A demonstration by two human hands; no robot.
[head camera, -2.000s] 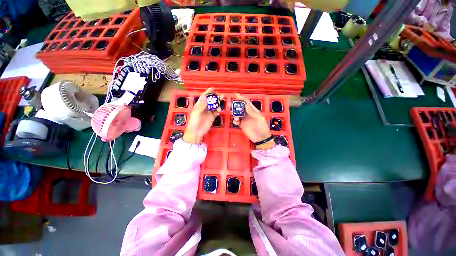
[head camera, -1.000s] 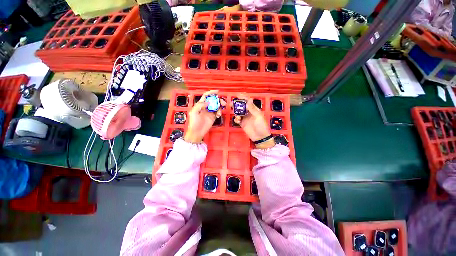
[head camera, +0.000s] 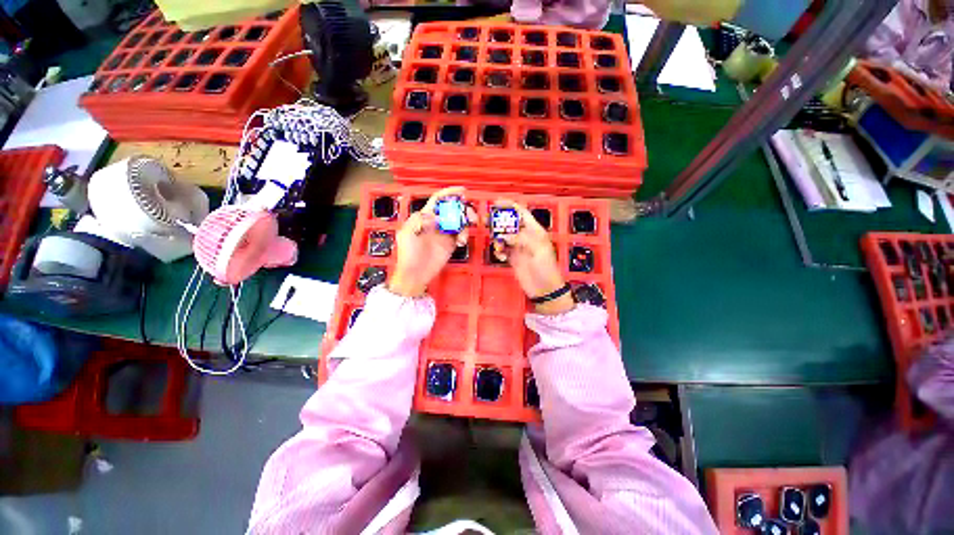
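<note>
My left hand holds a smartwatch without strap, its screen lit light blue. My right hand holds another smartwatch, its dark screen lit with a white icon pattern. Both watches are side by side, face up, above the back part of a red work tray. The tray's middle pockets are empty. Dark watches sit in pockets along its back, sides and front. My sleeves cover some pockets.
Stacked red trays with watches stand behind the work tray. A pink fan, a white fan and white cables are at left. A metal post slants at right. A side tray with watches lies low right.
The left watch's screen changed from a dark face with icons to light blue. The right watch's screen image changed, now a white icon pattern. Both hands stay nearly in place.
</note>
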